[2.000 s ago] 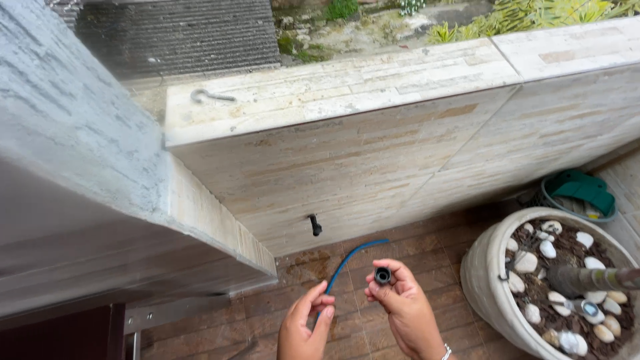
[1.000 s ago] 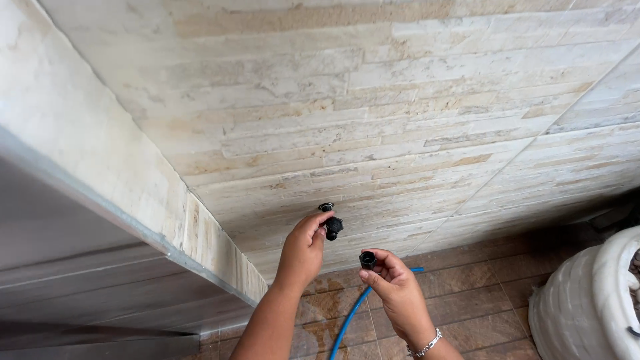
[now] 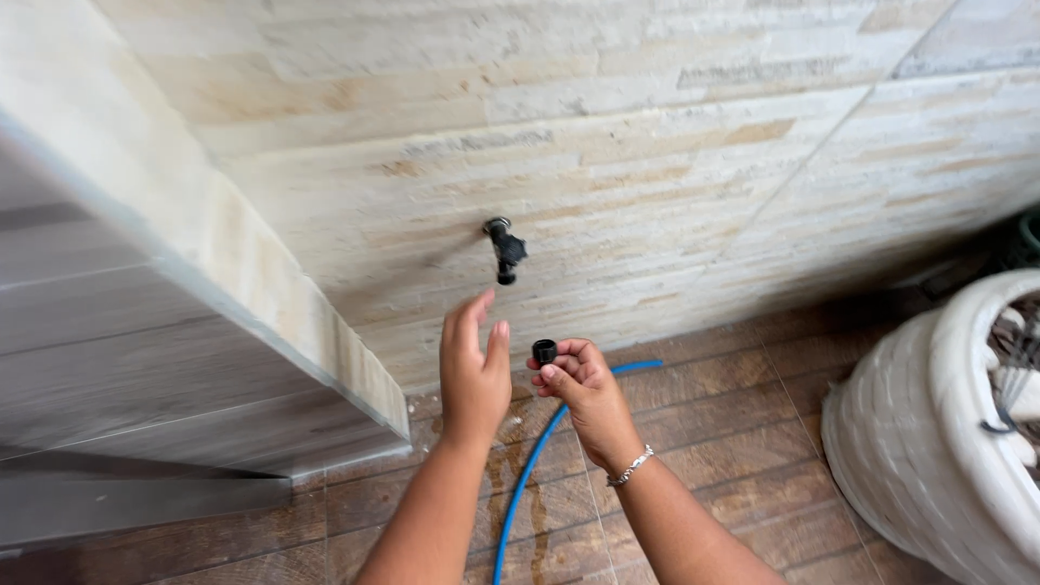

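Observation:
A black wall tap (image 3: 505,249) sticks out from the tiled wall, its outlet pointing down. Just below the outlet is my left hand (image 3: 475,370), thumb and fingers apart, holding nothing and not touching the tap. My right hand (image 3: 583,398) grips a small black hose fitting (image 3: 544,351) between thumb and fingers, its round opening facing up, below and right of the tap. Behind my right hand a blue hose (image 3: 526,479) runs in a curve over the floor, one end lying near the wall.
The wall (image 3: 617,187) is faced with stone-look tiles. A grey panelled surface (image 3: 162,325) stands at the left. At the right a large white planter (image 3: 902,431) holds stones. Wet patches mark the brown wood-look floor (image 3: 715,471).
My left hand, on the tap one second ago, has let go and moved down. Two seconds ago it was by the blue hose. The black fitting stays in my right hand. The view has moved closer to the wall.

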